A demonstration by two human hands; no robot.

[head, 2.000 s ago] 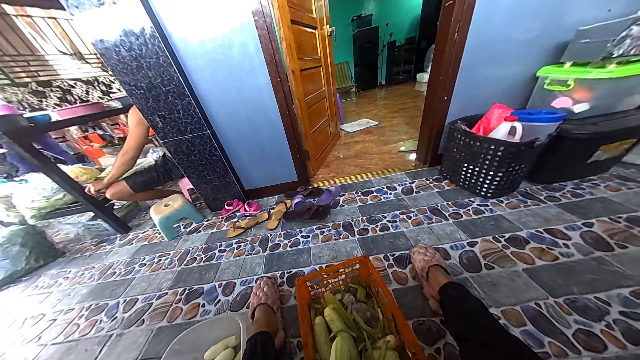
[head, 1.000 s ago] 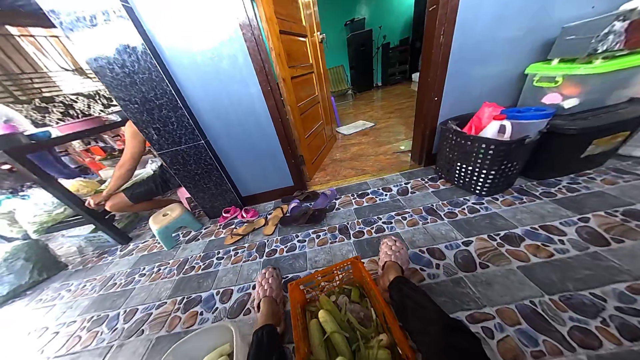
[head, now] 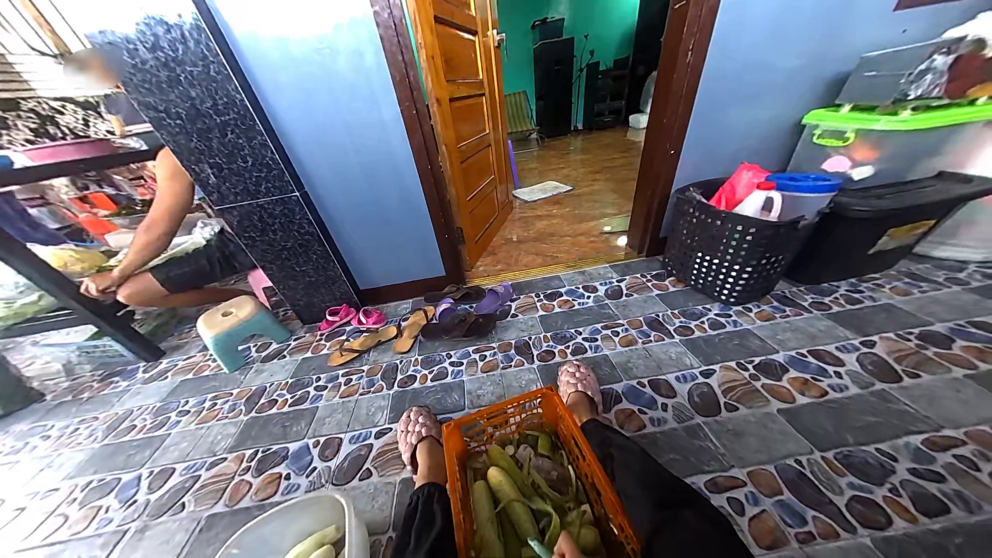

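An orange plastic crate [head: 457,480] stands on the floor between my feet. Inside it lie long pale-green vegetables [head: 508,496], with thin strips of peel over and beside them. At the bottom edge, over the crate, a small part of my right hand [head: 567,545] shows, its fingertips beside a small teal object [head: 539,547], too cut off to name. Whether the hand grips it cannot be told. My left hand is out of view. Left of the crate, a white plastic basin [head: 353,519] holds a few pale, long vegetables [head: 314,542].
Sandals [head: 364,344] and clogs lie before an open wooden door [head: 465,116]. A plastic stool [head: 232,325] stands by the dark pillar; behind it a person [head: 167,209] sits near a black table. A black perforated basket [head: 728,248] and storage bins [head: 860,225] line the right wall.
Part of my right hand and the teal object have come into view at the bottom edge, over the crate; neither shows in the earlier frames.
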